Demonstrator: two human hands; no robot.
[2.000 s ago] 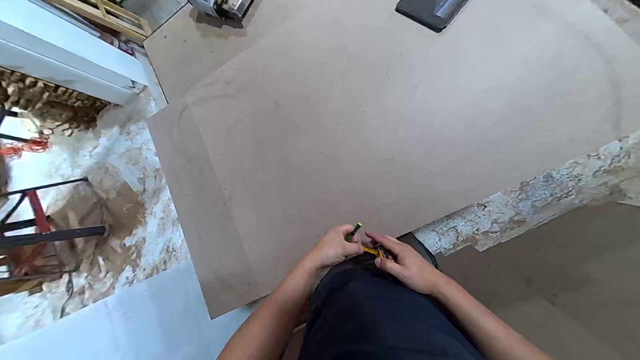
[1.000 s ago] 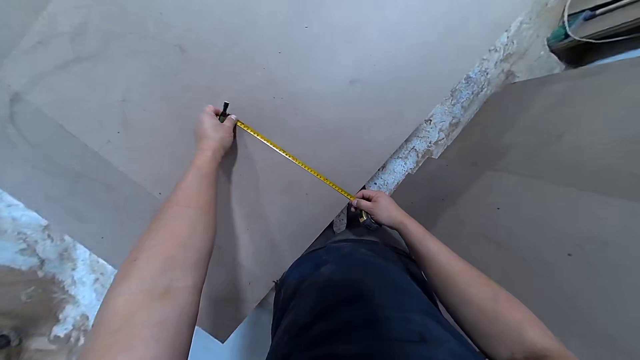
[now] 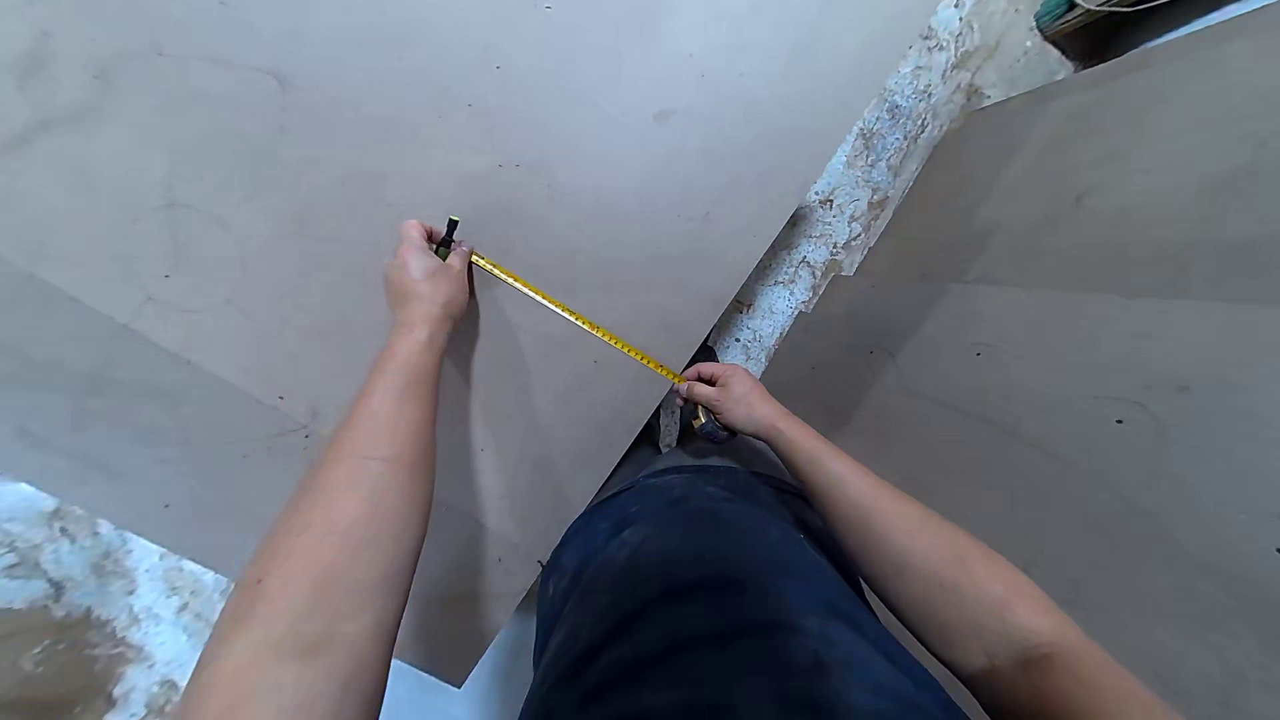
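Observation:
A yellow tape measure blade (image 3: 575, 318) stretches slantwise over a large grey-brown board (image 3: 600, 150). At its upper left end, my left hand (image 3: 428, 280) pinches the blade's tip, with a dark pencil-like marking tool (image 3: 448, 238) also between the fingers. My right hand (image 3: 735, 398) grips the blade at the board's near edge, and the dark tape measure case (image 3: 710, 425) shows just below those fingers. Whether the left fingertips press on the board is hard to tell.
A second grey-brown board (image 3: 1050, 330) lies at right. Between the boards runs a strip of rough, mottled white floor (image 3: 850, 190). More stained floor (image 3: 120, 590) shows at lower left. A dark-sided container (image 3: 1110, 35) with a green item stands at top right. My dark-clothed leg is below.
Two seconds ago both hands were close together near my body. My left hand has since moved away over the board, and the yellow blade is now drawn out between the hands. The view has shifted.

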